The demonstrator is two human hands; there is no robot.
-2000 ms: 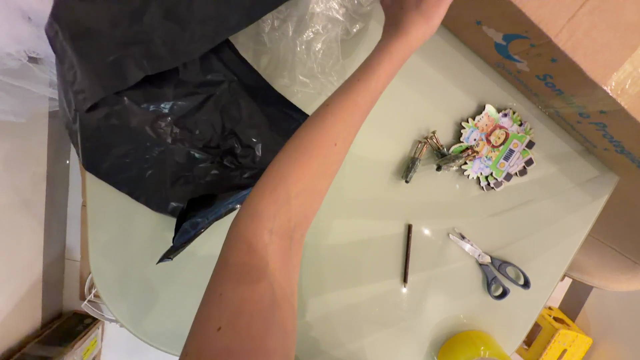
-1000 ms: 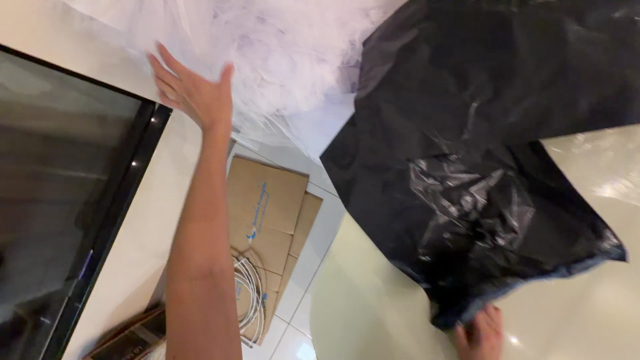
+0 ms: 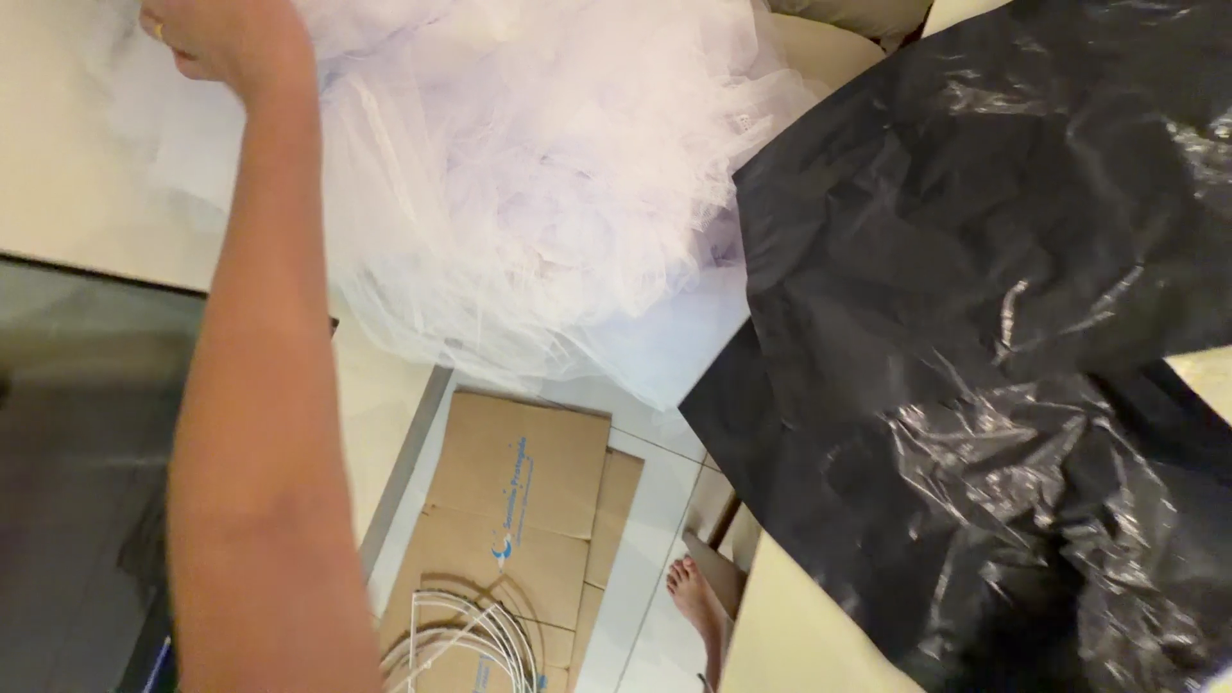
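Observation:
My left hand (image 3: 217,43) is at the top left edge of the view, partly cut off, with a ring on one finger. Its fingers look curled, beside the left side of a big heap of white tulle (image 3: 539,183); whether they grip the fabric cannot be told. On the right, a large black plastic bag (image 3: 962,241) lies spread and creased across the pale table (image 3: 799,616). The right hand is out of view.
Below the tulle, flattened cardboard (image 3: 549,472) lies on the tiled floor (image 3: 664,481), with coiled white tubing or cable (image 3: 472,616) over it. A bare foot (image 3: 691,592) stands near the table's edge. A dark glossy panel (image 3: 87,462) fills the lower left.
The view has swung left from the table with scissors and a pencil. My left hand, spread a second ago, now has curled fingers. My right hand, at the black bag's lower edge then, has left view.

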